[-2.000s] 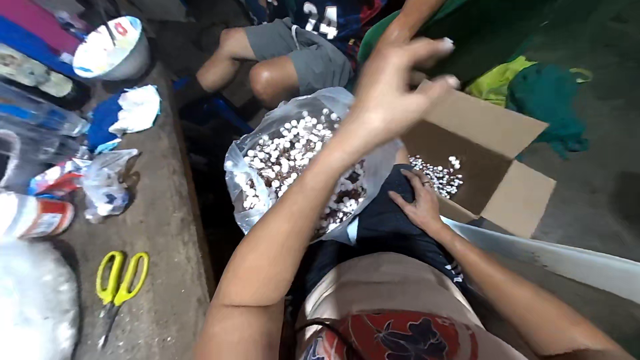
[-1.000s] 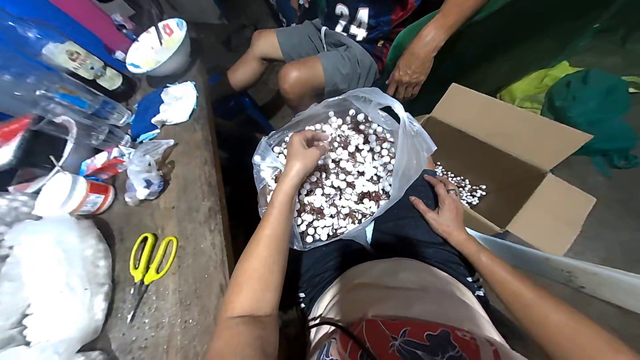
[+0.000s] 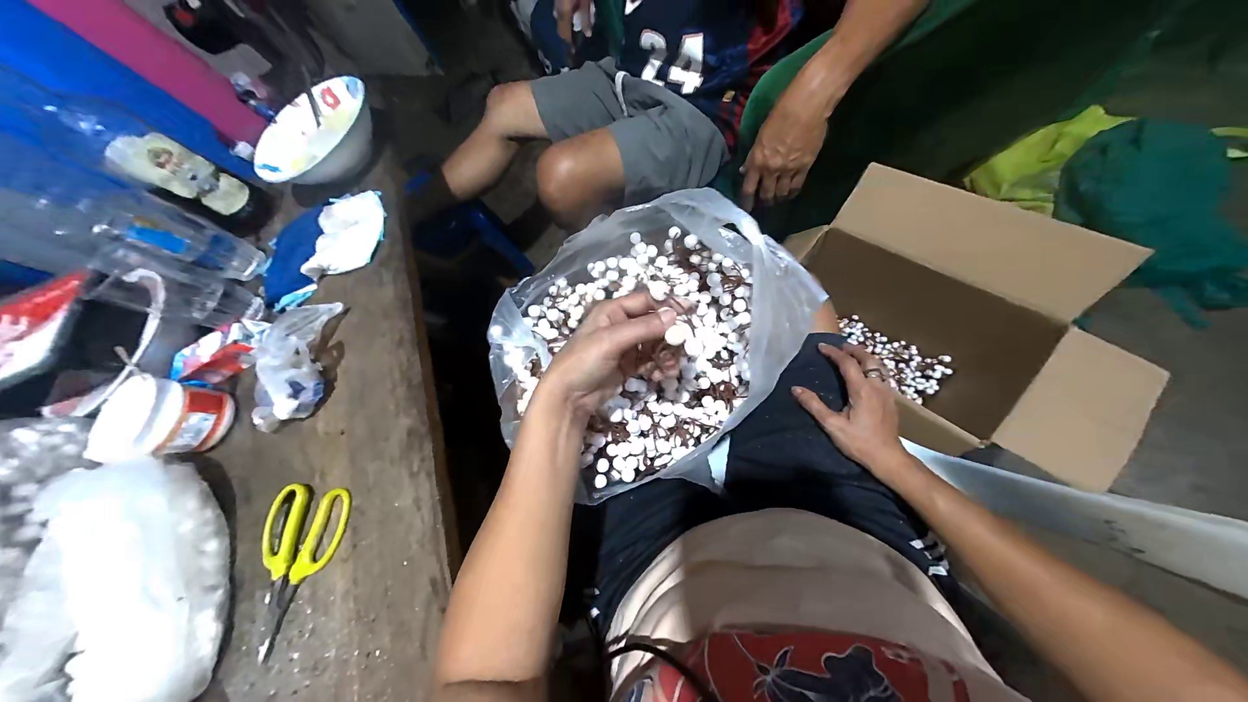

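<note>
My left hand (image 3: pixel 619 346) is over an open clear plastic bag (image 3: pixel 795 278), pinching a small white-headed piece (image 3: pixel 676 333) between thumb and fingertips. Many similar white round heads on thin brown stems (image 3: pixel 648 424) fill the bag, which rests by my lap. My right hand (image 3: pixel 858 405), with a ring on one finger, lies palm down on my dark-clothed thigh and holds nothing. Just beyond it, an open cardboard box (image 3: pixel 955 322) contains a heap of small white-headed pieces (image 3: pixel 902 361) in its near left corner.
On the wooden table (image 3: pixel 375 468) at left lie yellow-handled scissors (image 3: pixel 300 546), a white jar (image 3: pixel 161 419), a filled plastic bag (image 3: pixel 136 575), a bowl (image 3: pixel 317 136), bottles and crumpled wrappers. Across from me sits a person in grey shorts (image 3: pixel 663 136); another person's hand (image 3: pixel 785 151) hangs near the bag.
My left hand was raised open over the bag's far right side, then went down to the pieces at its left; now it is nearer the bag's middle, pinching a piece. My right hand stays on my thigh.
</note>
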